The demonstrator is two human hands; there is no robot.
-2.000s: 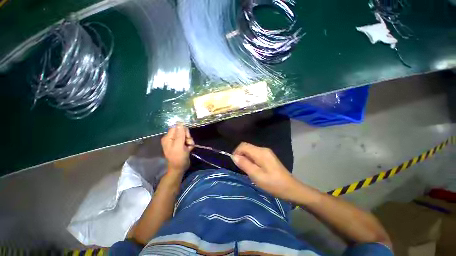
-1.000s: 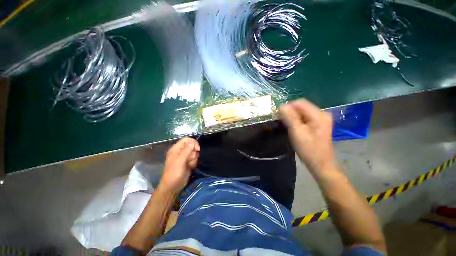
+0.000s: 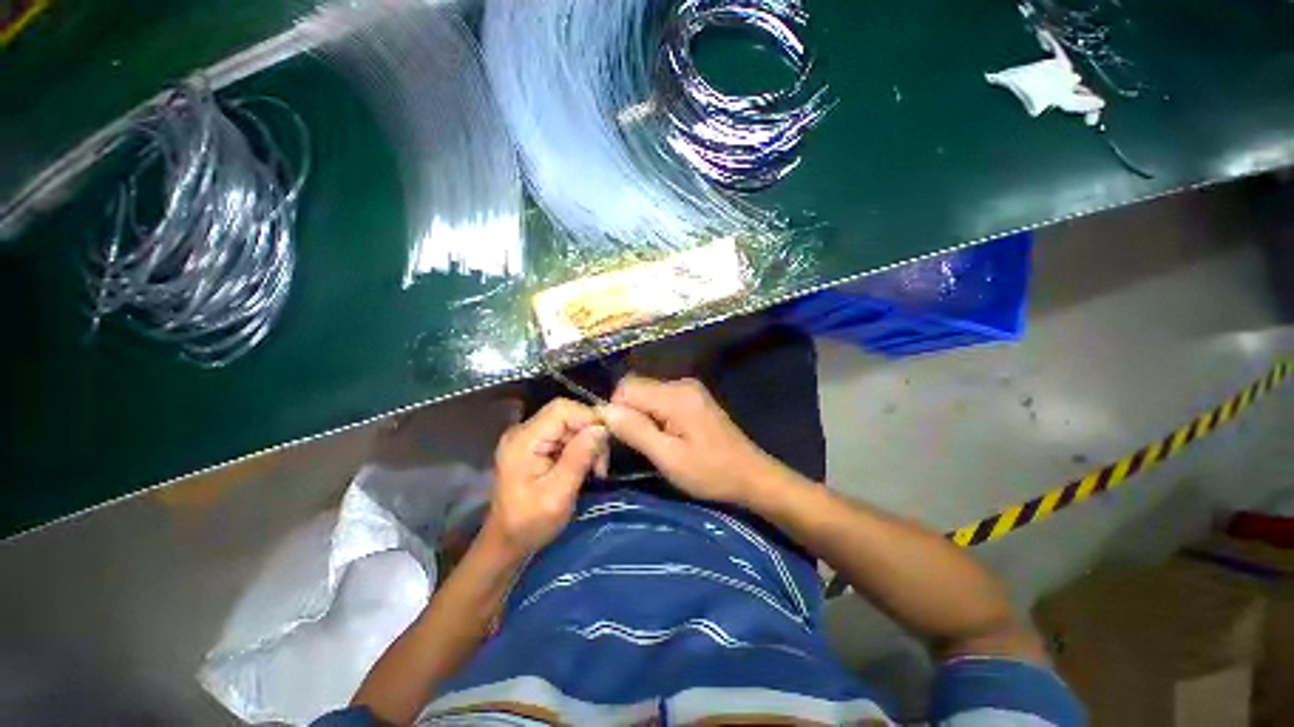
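A thin strand of wire runs up and left from my fingertips toward the bench edge. My left hand and my right hand meet over my lap, fingertips touching, both pinched on the wire. Any small part between the fingertips is hidden. A cream-yellow tray lies just beyond my hands at the bench edge, with shiny clear plastic around it.
On the green bench lie a tangled wire pile, a smaller pale bundle, a larger pale bundle, a coiled wire ring and a white scrap. A blue bin and white sack are below.
My right hand was out at the right near the tray's end and has come back to my left hand. My left hand has turned, its fingertips now against the right ones. The camera view has shifted.
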